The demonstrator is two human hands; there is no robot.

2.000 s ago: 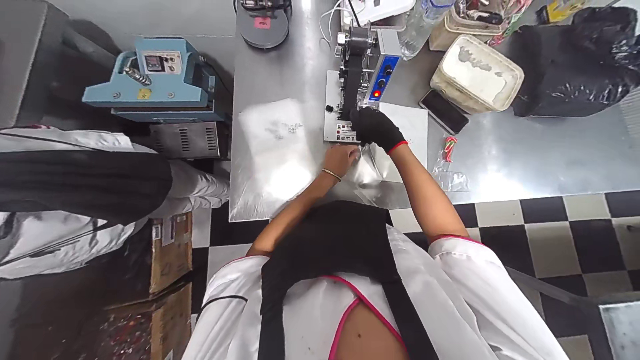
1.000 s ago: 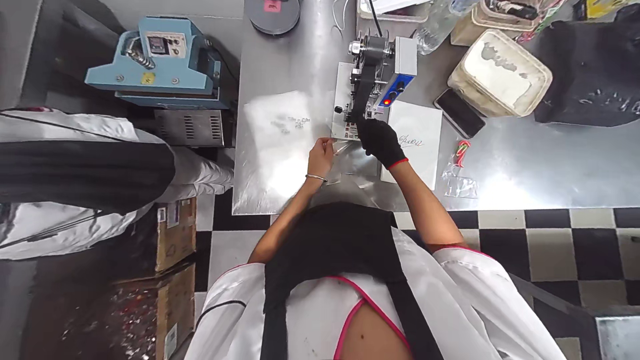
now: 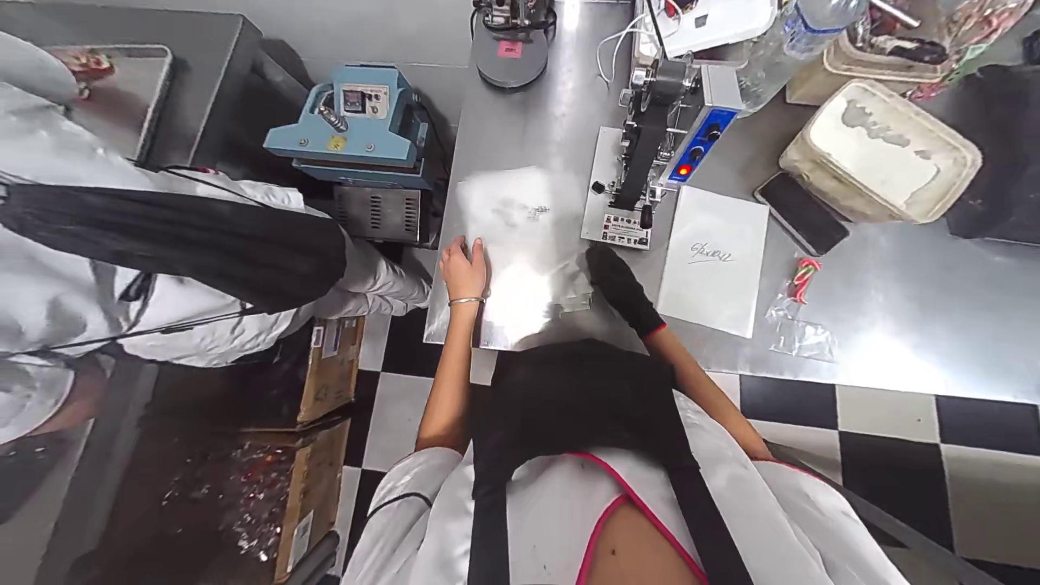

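My bare left hand (image 3: 465, 270), with a bracelet at the wrist, rests at the left edge of a stack of clear plastic bags (image 3: 520, 244) that bear small print. My right hand (image 3: 619, 284), in a black glove, is at the stack's right side, just below the base of a tabletop coding machine (image 3: 650, 146) with a blue control panel and a lit red lamp. A crumpled clear plastic piece (image 3: 575, 292) lies beside the glove; whether the glove grips it is unclear. Right of the machine is a white paper sheet (image 3: 715, 260) with handwriting.
A phone (image 3: 802, 214), a whitish plastic tub (image 3: 886, 154), a clear bottle (image 3: 800, 49) and a red-and-green wrapped candy (image 3: 804, 280) are to the right. A blue heat sealer (image 3: 349, 122) stands left, near another person (image 3: 162, 252). A round grey device (image 3: 510, 57) stands at the back.
My left hand has moved left, from just below the machine to the bag stack's left edge. My gloved right hand has come down from the machine's front.
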